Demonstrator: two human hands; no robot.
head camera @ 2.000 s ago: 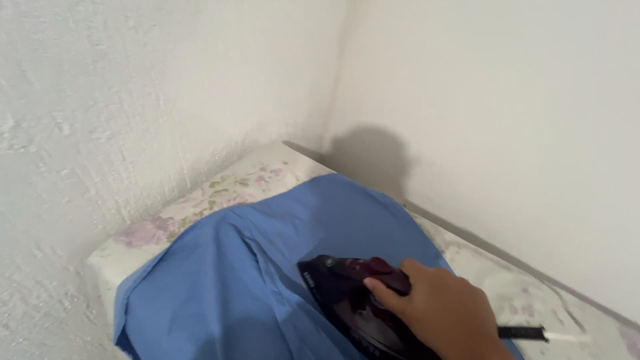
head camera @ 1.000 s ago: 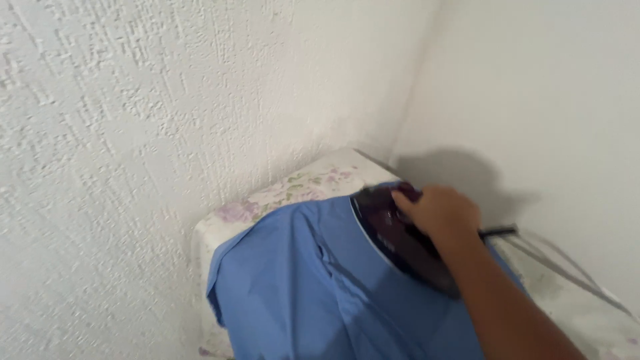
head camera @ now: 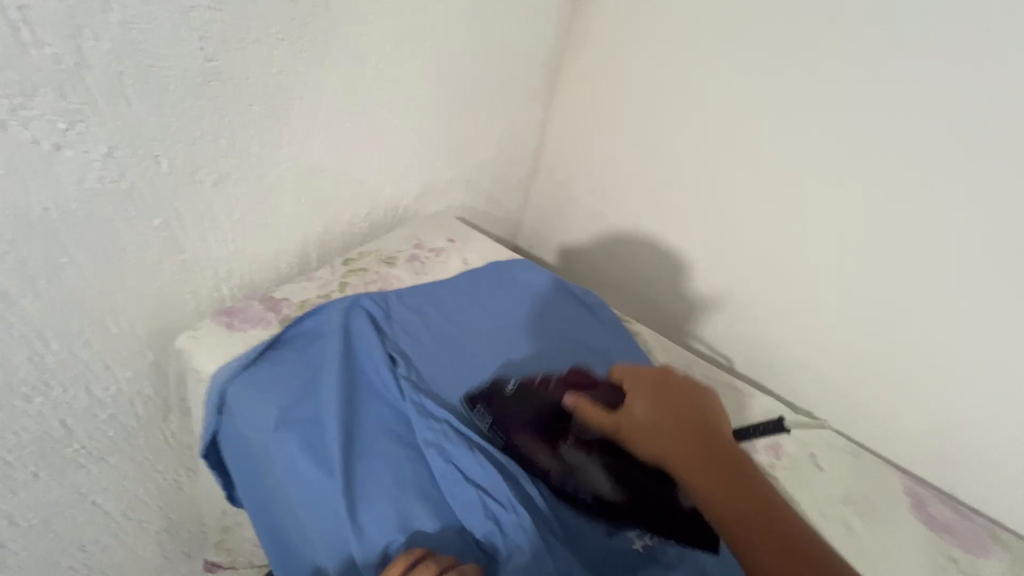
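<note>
My right hand (head camera: 668, 416) is closed around the handle of a dark purple clothes iron (head camera: 576, 460), which rests on a blue cloth garment (head camera: 320, 424). The iron's tip points to the upper left, beside a bunch of creases running down the middle of the fabric. At the bottom edge only the fingers of my left hand (head camera: 432, 564) show, on the lower part of the garment; whether they grip it is hidden. The cloth drapes over the left end of a surface with a floral cover (head camera: 384, 272).
A rough white wall (head camera: 120, 200) stands at the left and a smooth one (head camera: 800, 176) at the right, meeting in a corner behind the covered surface. The iron's cord (head camera: 764, 430) leaves its rear toward the right wall.
The iron, held in my right hand, has moved from near the garment's far edge back toward me. Fingers of my left hand have come into view at the bottom.
</note>
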